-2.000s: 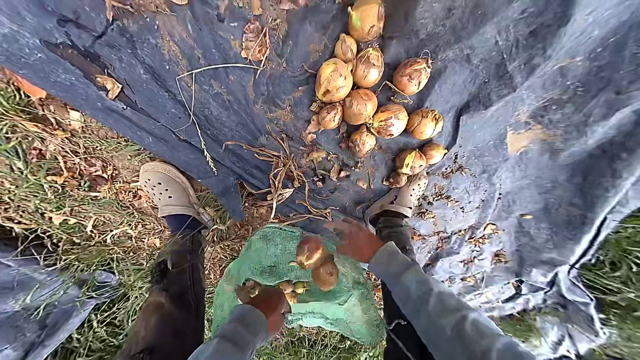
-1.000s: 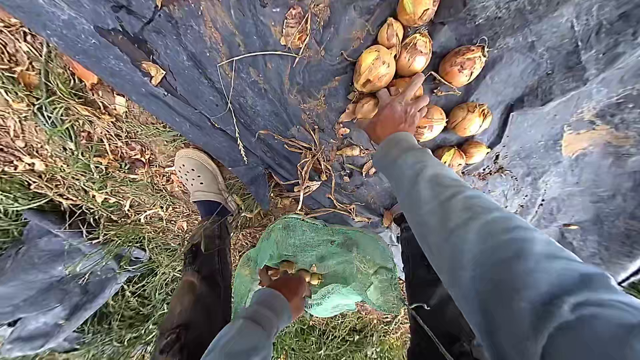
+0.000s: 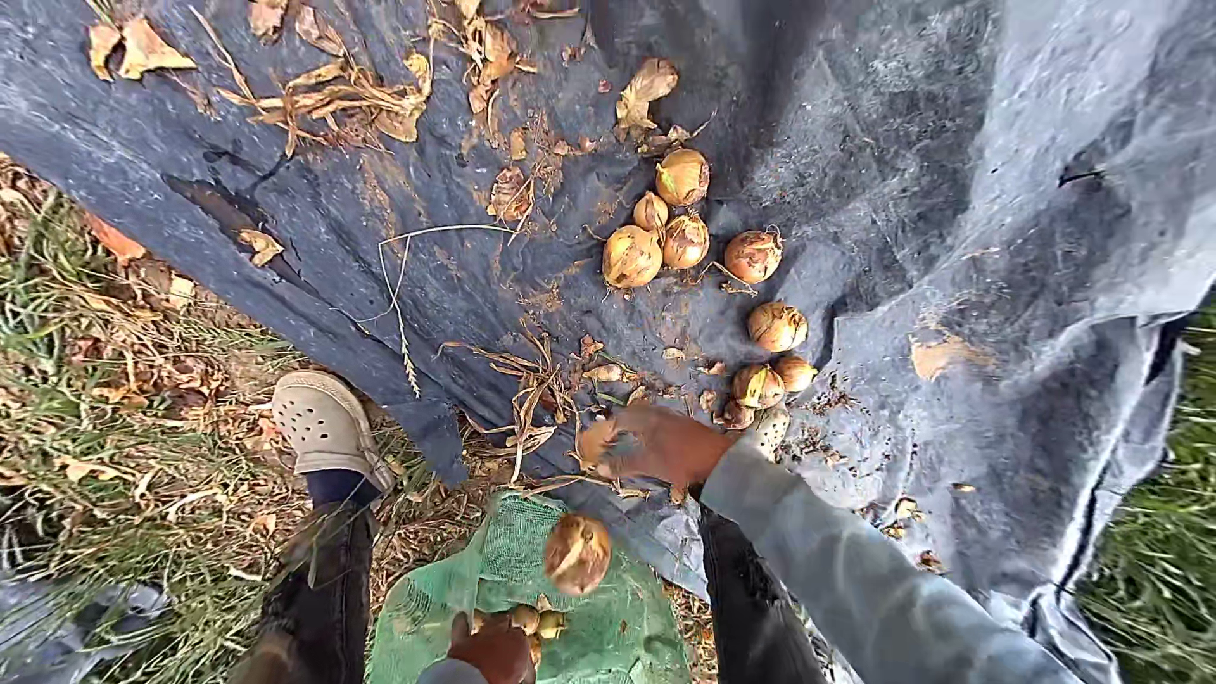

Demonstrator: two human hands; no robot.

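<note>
My right hand (image 3: 660, 446), blurred, is spread above the lower edge of the dark sheet, apart from the onions, with nothing seen in it. Below it, a brown onion (image 3: 578, 554) appears in mid-air over the green mesh bag (image 3: 608, 627). At the bag, my left hand (image 3: 494, 648) is by several small onions (image 3: 532, 622); its fingers are partly hidden, so I cannot tell whether it grips them or the mesh. More onions lie on the sheet, among them a large one (image 3: 632, 256), one with a dry stalk (image 3: 753, 256) and a small group (image 3: 758, 387).
The dark sheet (image 3: 902, 209) has folds, dry leaves (image 3: 351, 100) and a long dry grass stem. My shoe (image 3: 328, 425) stands on grass and straw to the left; the other (image 3: 769, 429) is mostly hidden behind my right sleeve. Crumpled dark sheeting (image 3: 76, 627) lies lower left.
My right hand has moved from the onions on the sheet back toward the mesh bag. Fewer onions lie on the sheet, and one is now above the bag. My left hand stays at the bag.
</note>
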